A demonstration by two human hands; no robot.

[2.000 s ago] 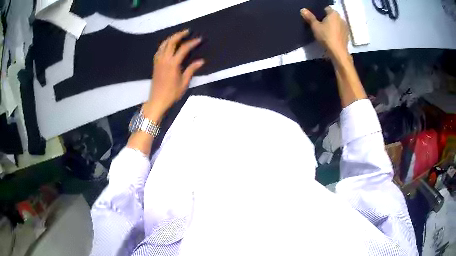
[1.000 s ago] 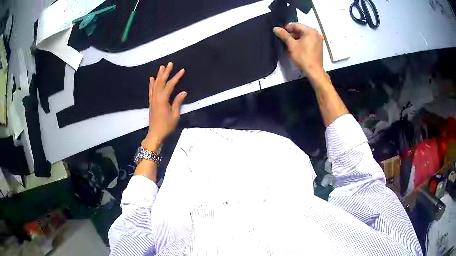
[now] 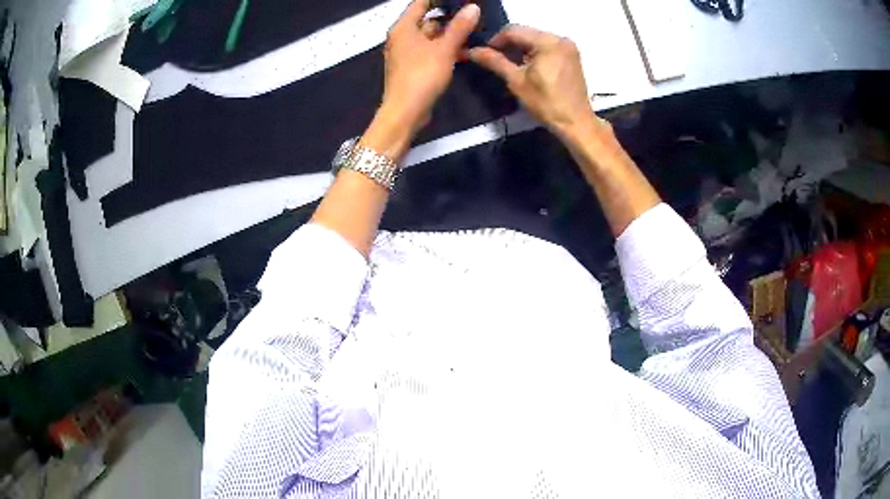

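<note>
A long black cloth panel lies flat across the white table, its right end under my hands. My left hand pinches the dark cloth at that end, near the top edge of the view. My right hand is just right of it, thumb and fingers together on the same cloth end. The fingertips of both hands are close together. Which layer each hand holds cannot be told.
A green-handled tool and a green clip lie on another dark panel at the upper left, by white paper. A narrow pale strip lies right of my hands. Black-handled shears are cut off at the top. Scraps lie below the table edge.
My left hand has moved right from flat on the panel to the cloth's right end. My right hand has shifted left beside it. The view has moved, so the shears are now partly cut off.
</note>
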